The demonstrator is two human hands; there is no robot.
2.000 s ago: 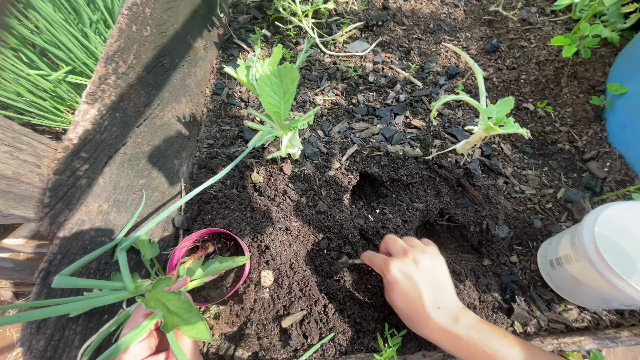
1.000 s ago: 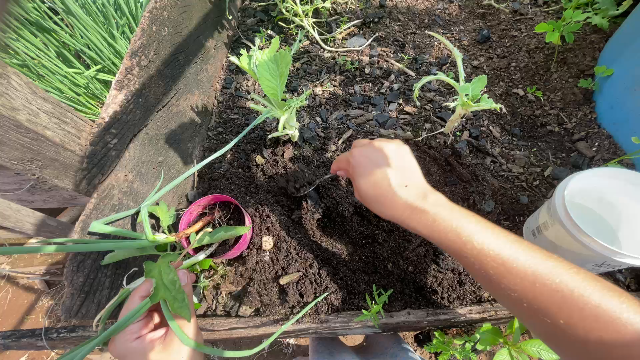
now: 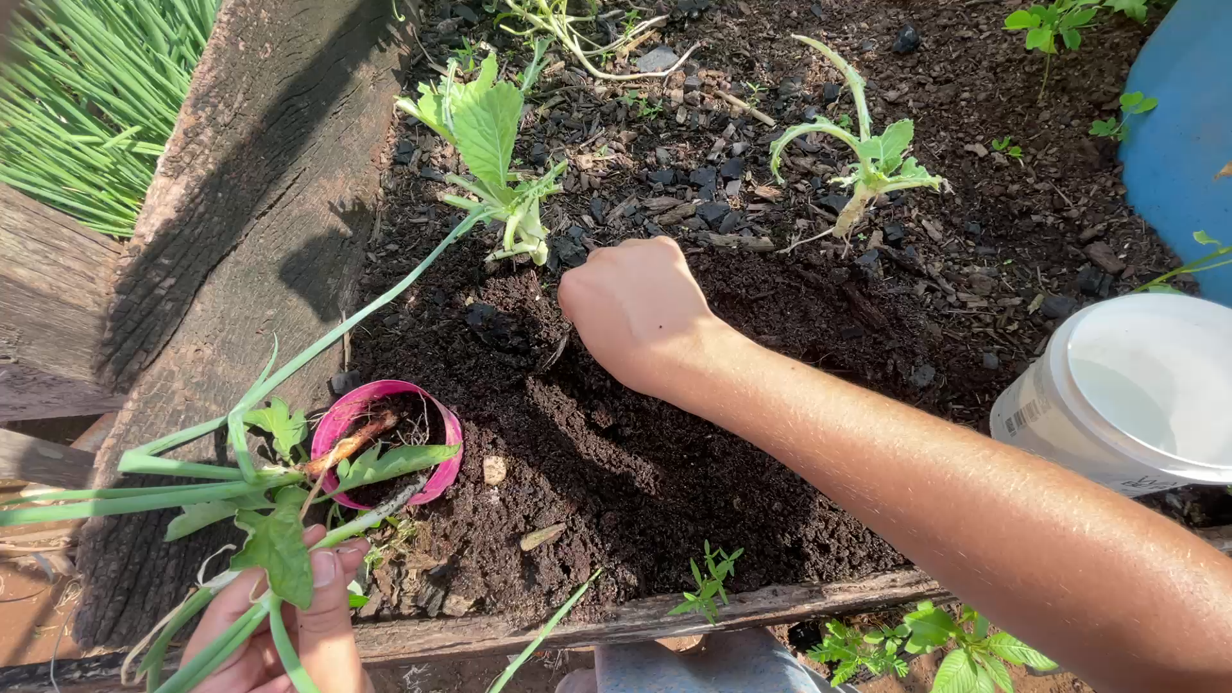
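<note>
My left hand (image 3: 289,616), at the lower left, pinches green onion stalks (image 3: 260,611) and a leafy seedling (image 3: 279,549) with bare roots. Right beside it a pink pot (image 3: 448,462) holds dark soil and roots. My right hand (image 3: 640,308) is a closed fist, knuckles up, low over the loose dark soil (image 3: 597,462) of the bed; its fingertips are hidden, so I cannot tell what they hold. Just beyond it lies a leafy cutting with a pale stem base (image 3: 525,226). Another wilted cutting (image 3: 857,207) is farther right.
A weathered wooden beam (image 3: 241,202) borders the bed at left, and a thin wooden edge (image 3: 770,602) runs along the front. A white plastic bucket (image 3: 1049,404) stands at right, near a blue container (image 3: 1179,135). Tall green shoots (image 3: 106,96) grow beyond the beam.
My right hand has moved from the holes in the soil toward the left cutting, and the holes there no longer show. My left hand keeps hold of the stalks beside the pink pot.
</note>
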